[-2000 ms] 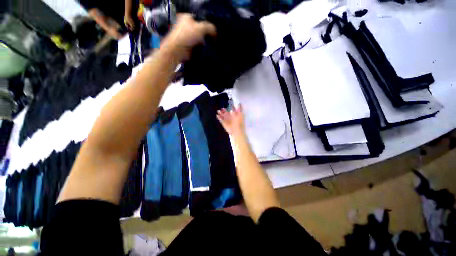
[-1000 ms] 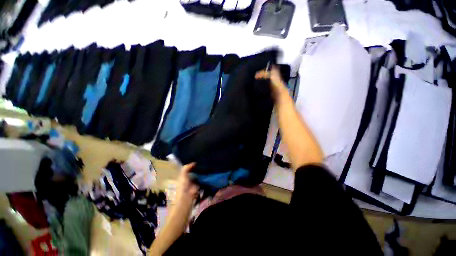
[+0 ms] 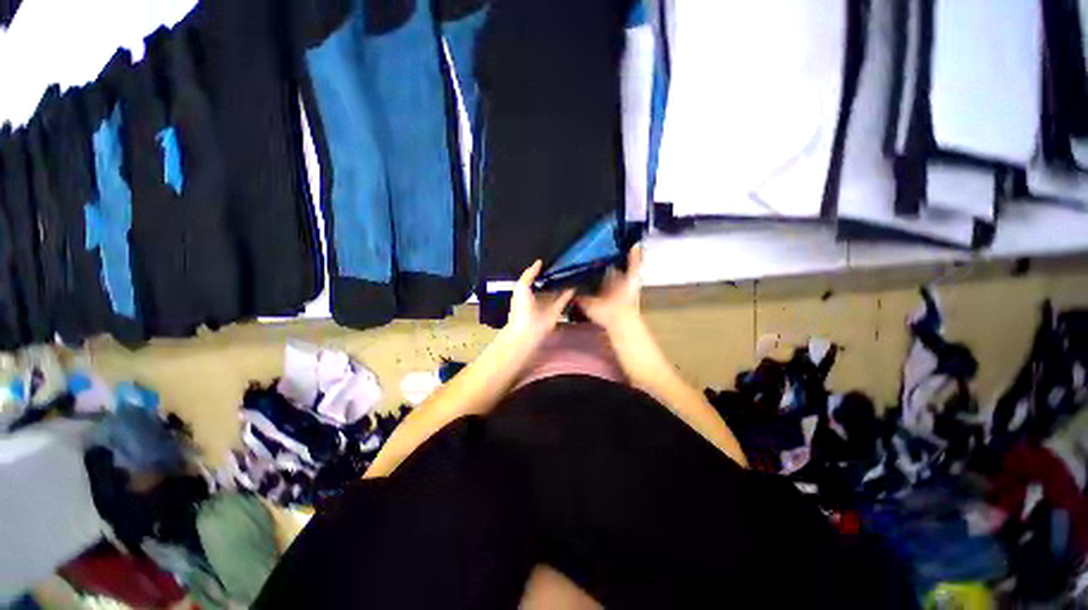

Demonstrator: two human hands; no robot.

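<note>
A wide black cut panel stack (image 3: 551, 143) lies on the table in front of me, its near end at the table edge. My left hand (image 3: 537, 307) grips the left corner of this near end. My right hand (image 3: 614, 298) is at its right corner, fingers bent around the edge. The near end is partly lifted and folded, and a blue layer (image 3: 585, 250) shows between the hands. Some fingertips are hidden by the cloth or blurred.
Blue panels (image 3: 412, 155) and black panels (image 3: 245, 155) overlap to the left. White rectangular stacks (image 3: 752, 107) with dark layers lie to the right. Offcuts (image 3: 304, 435) and crumpled cloth (image 3: 233, 542) lie on the tan floor. A pale box (image 3: 45, 506) is low at left.
The black panel, slanted and held at two ends before, now lies straight. My right hand has come down from its far end to the near edge, beside my left hand.
</note>
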